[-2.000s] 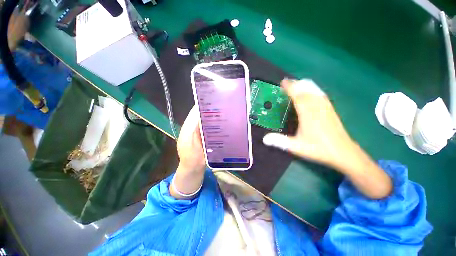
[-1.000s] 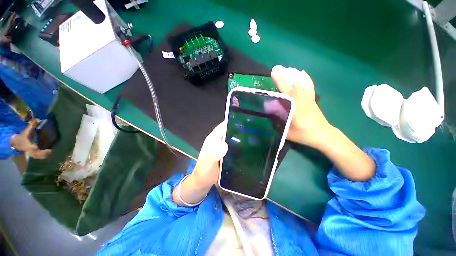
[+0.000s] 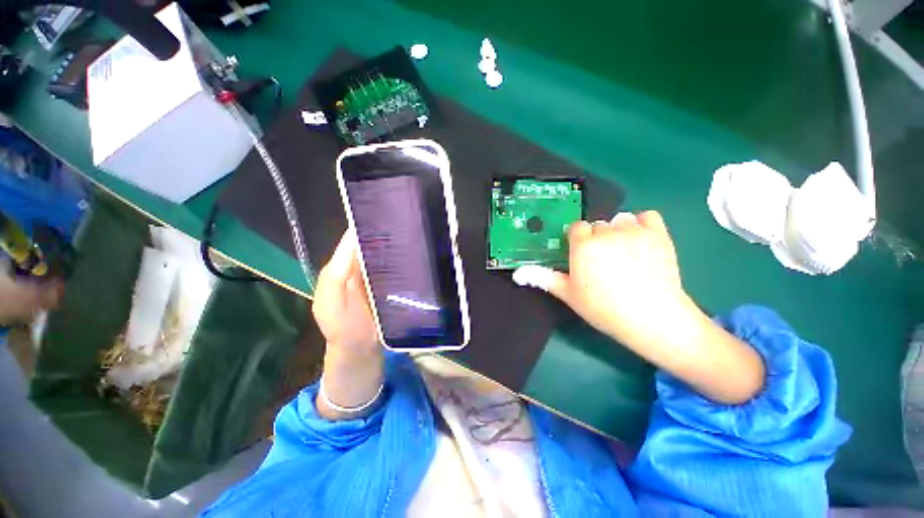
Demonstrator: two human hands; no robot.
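Note:
My left hand (image 3: 347, 304) holds a smartphone (image 3: 405, 248) with a white-edged case upright over the mat; its screen is dark purple with lines of text. A square green circuit board (image 3: 534, 225) with a dark round spot lies on the black mat to the right of the phone. My right hand (image 3: 620, 265) is at the board's right edge, with white finger cots on its fingertips. Its thumb is at the lower edge; whether it grips the board is unclear. A black housing with an inner green board (image 3: 377, 101) lies at the top of the mat, partly behind the phone.
A white box-shaped device (image 3: 162, 111) with a flexible metal tube (image 3: 274, 172) stands at left. A green-lined waste bin (image 3: 193, 390) is below left. White pad stacks (image 3: 819, 218) lie at right. Small white pieces (image 3: 490, 66) lie beyond the mat (image 3: 476, 142). A person's hand shows at far left.
My left hand has moved the phone left, off the circuit board, and its screen now shows text. My right hand has moved down to the board's lower right. The view has shifted slightly.

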